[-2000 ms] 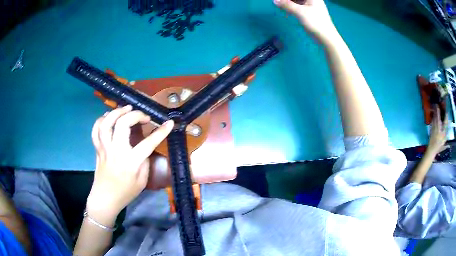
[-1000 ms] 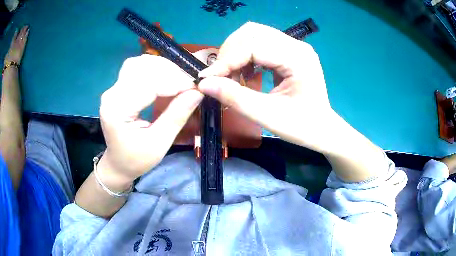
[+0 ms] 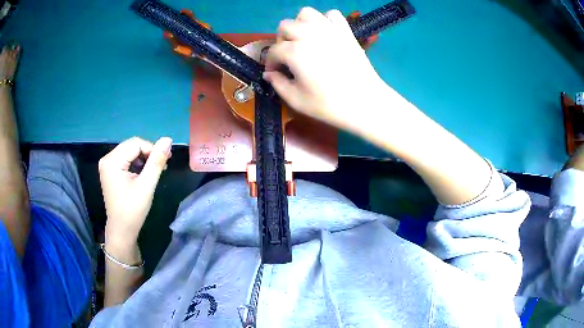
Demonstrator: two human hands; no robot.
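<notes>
A three-armed black assembly (image 3: 273, 186) lies on a reddish-brown base plate (image 3: 221, 138) with an orange-tan disc (image 3: 238, 110) beneath its hub. Orange holders grip the arms. The near arm reaches over the table edge towards my lap. My right hand (image 3: 320, 70) is at the hub, its bent fingers covering part of the upper right arm; whether it holds a small part is hidden. My left hand (image 3: 136, 176) is off the assembly, at the table edge to the left, thumb and fingers curled together; I cannot tell whether something is between them.
The blue-green table (image 3: 83, 70) has its near edge just below the plate. A person's arm (image 3: 9, 128) and blue clothing are at the far left. Another person's grey sleeve (image 3: 567, 211) is at the right, near a reddish-brown plate (image 3: 572, 125) at the table's right side.
My right hand came from the upper right to the hub. My left hand was at the hub and has moved away to the lower left. The black pile has left the view.
</notes>
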